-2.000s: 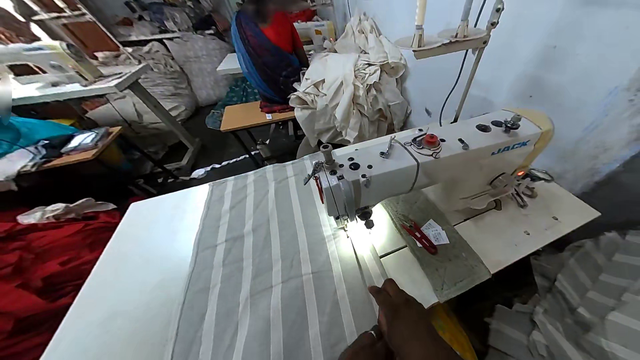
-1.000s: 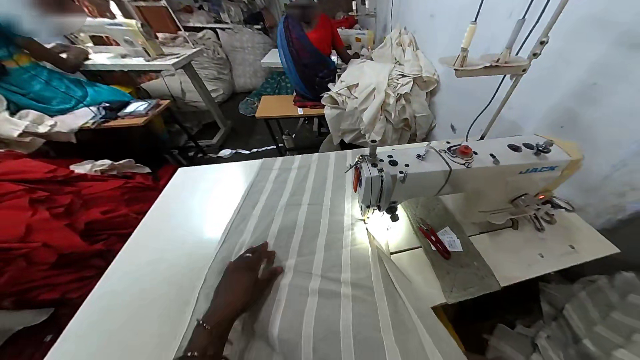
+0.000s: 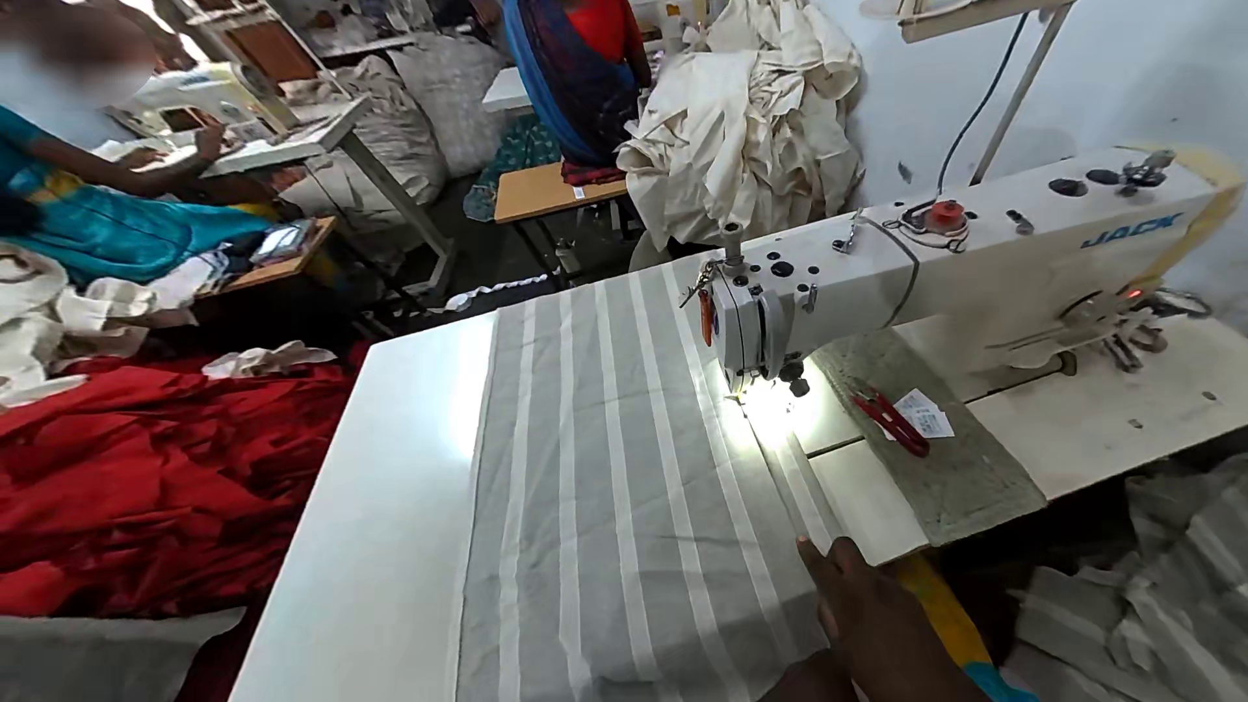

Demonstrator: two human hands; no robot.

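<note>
Grey fabric with white stripes (image 3: 595, 487) lies flat on the white sewing table and runs to the lit needle area of a JACK sewing machine (image 3: 829, 263). Its right edge is folded into a narrow strip. My right hand (image 3: 873, 614) is on this strip at lower right, the strip's near end between its fingers. My left hand (image 3: 809, 678) shows only in part at the bottom edge, close beside the right one; its fingers are hidden. Red-handled thread snips (image 3: 892, 421) and a paper label (image 3: 921, 414) lie on a grey mat (image 3: 936, 478) right of the needle.
Red fabric (image 3: 146, 458) is heaped left of the white table (image 3: 361, 526). Cream fabric (image 3: 741, 117) is piled behind the machine. More striped fabric (image 3: 1141, 595) hangs at lower right. A co-worker (image 3: 107, 205) sits at another machine at upper left; another person (image 3: 585, 88) is at the back.
My left hand has moved from the middle of the striped fabric to the bottom edge beside my right hand. My right hand, out of view one second ago, is back at the folded strip.
</note>
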